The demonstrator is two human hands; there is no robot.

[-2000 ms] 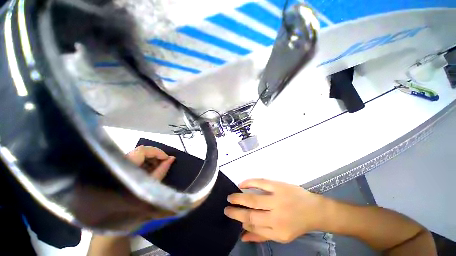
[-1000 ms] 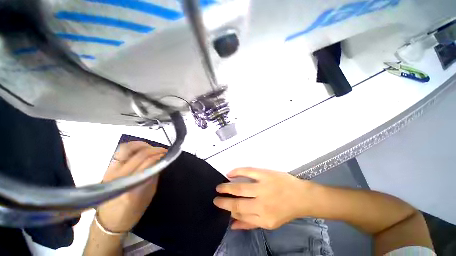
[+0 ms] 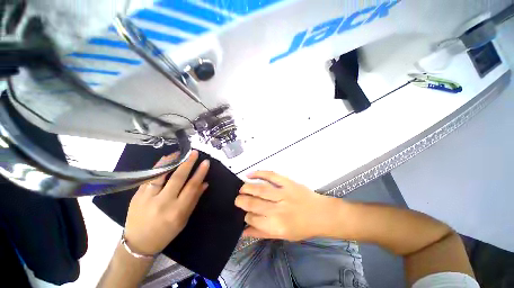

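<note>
A flat black cut piece (image 3: 211,242) lies on the white table in front of the sewing machine (image 3: 248,73), its far edge at the needle area (image 3: 217,129). My left hand (image 3: 163,205) lies flat on the piece, fingers spread and pointing at the needle area. My right hand (image 3: 279,207) is at the piece's right edge with bent fingers on it; whether it pinches the cloth is hidden. The shiny curved metal guard (image 3: 84,180) looms close at the left and crosses above my left fingertips. The needle itself cannot be made out.
A black strip (image 3: 349,84) lies under the machine arm. Yellow-green and blue snips (image 3: 439,84) lie on the bed farther right. A small dark control panel (image 3: 484,58) is at the right end. The ruler-marked table edge (image 3: 394,160) curves along the front. More black fabric (image 3: 42,225) is at the left.
The black piece has moved forward and left, toward and past the needle area. My left hand has turned and spread flat on it. My right hand has moved slightly forward and left with the piece.
</note>
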